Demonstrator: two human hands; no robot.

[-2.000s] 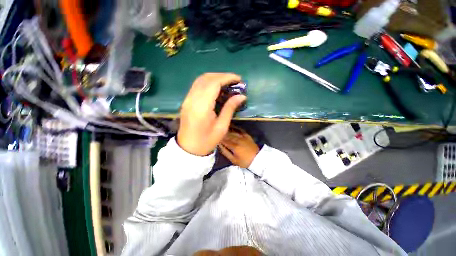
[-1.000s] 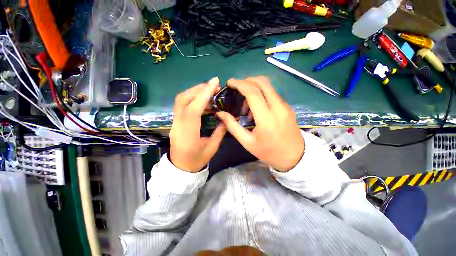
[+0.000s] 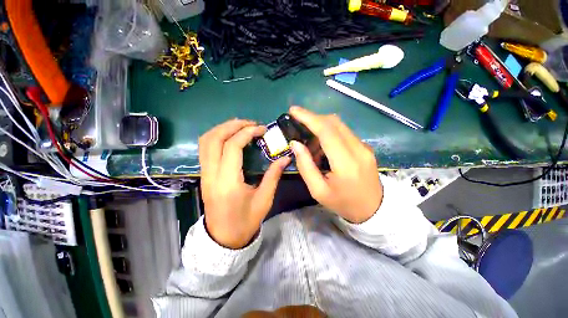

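A small watch case (image 3: 268,151) with a shiny rim is held open side up over the bench's front edge. A white battery with a yellow edge (image 3: 275,141) shows in it. My left hand (image 3: 233,180) grips the case from the left with thumb and fingers. My right hand (image 3: 339,164) holds a dark piece (image 3: 301,133) against the case's right side. The fingers partly hide both pieces, and I cannot tell whether they are joined.
On the green bench (image 3: 205,127) lie silver tweezers (image 3: 373,104), a cream-handled tool (image 3: 367,61), blue-handled pliers (image 3: 444,99), a gold-yellow heap (image 3: 182,60) and black strips (image 3: 268,31). A watch on a white cable (image 3: 138,130) is at left. A white parts tray (image 3: 436,180) is below the bench.
My right hand came up from below the bench edge to join my left. The case has turned, so its open side with the white battery now shows.
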